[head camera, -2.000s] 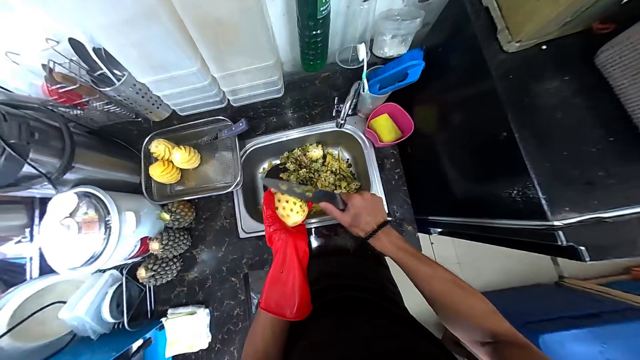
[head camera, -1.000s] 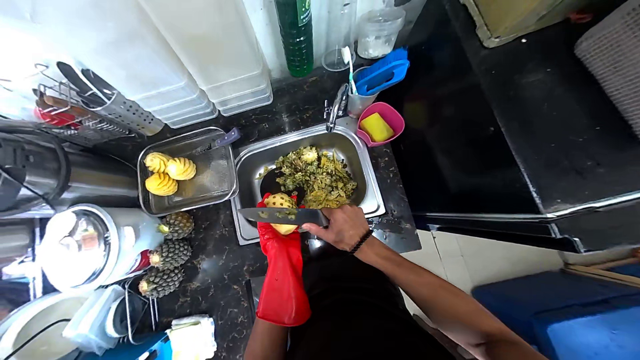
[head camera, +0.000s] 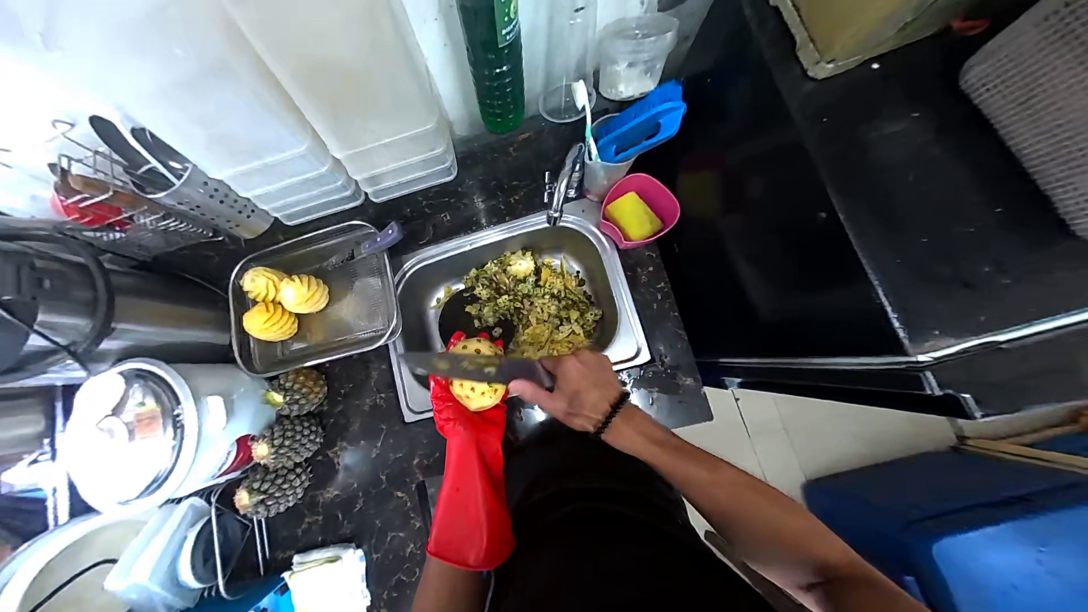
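My left hand, in a long red rubber glove, holds a peeled pineapple with brown eyes still on it, over the sink's near edge. My right hand is bare and grips the dark handle of a kitchen knife, whose blade lies across the pineapple. Beyond them, pineapple peelings fill much of the steel sink. Left of the sink, a clear rectangular tray holds several pineapples with spiral grooves and a small knife with a purple handle.
Several unpeeled pineapples lie on the dark counter at left, beside a white-lidded container. Behind the sink stand the faucet, a green bottle and stacked plastic containers. A pink bowl with a yellow sponge sits right of the faucet.
The knife blade, slanting beyond the pineapple two seconds ago, now lies across it. My left hand still holds the pineapple at the sink's near edge.
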